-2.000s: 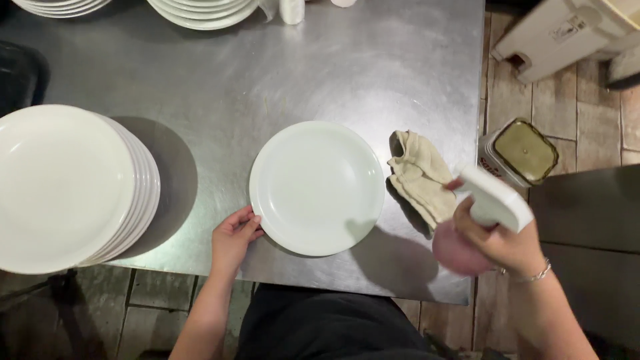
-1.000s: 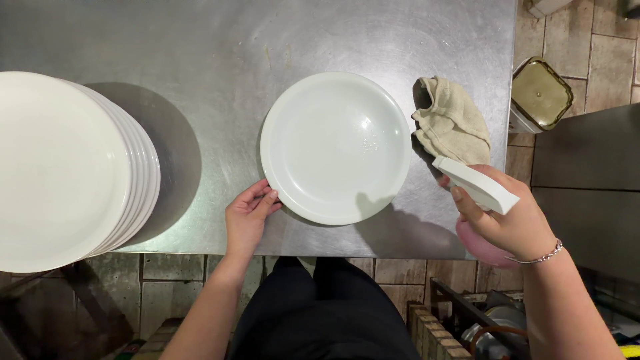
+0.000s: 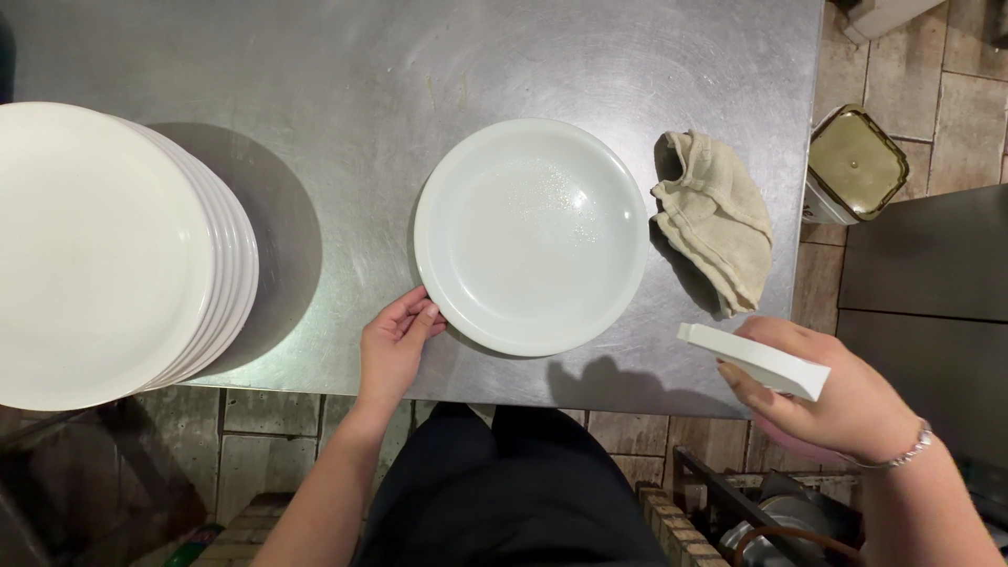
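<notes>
A round white plate point(image 3: 531, 236) lies on the stainless steel table, with fine droplets on its upper right part. My left hand point(image 3: 402, 339) pinches its lower left rim between thumb and fingers. My right hand point(image 3: 827, 386) grips a spray bottle point(image 3: 756, 361) with a white trigger head and a pink body, mostly hidden by the hand. The nozzle points left, to the lower right of the plate. Right of the plate lies a crumpled beige cloth point(image 3: 717, 224), touching neither hand clearly.
A tall stack of white plates point(image 3: 94, 252) stands at the left of the steel table point(image 3: 346, 71). Beyond the right edge are a lidded tub point(image 3: 857, 164) and a grey metal surface point(image 3: 929, 260). Below right, a rack point(image 3: 724, 496) holds pans or similar items.
Droplets show on the plate that the frame from two seconds ago does not show. My left hand stays at the rim and the spray bottle remains in my right hand. The view has shifted.
</notes>
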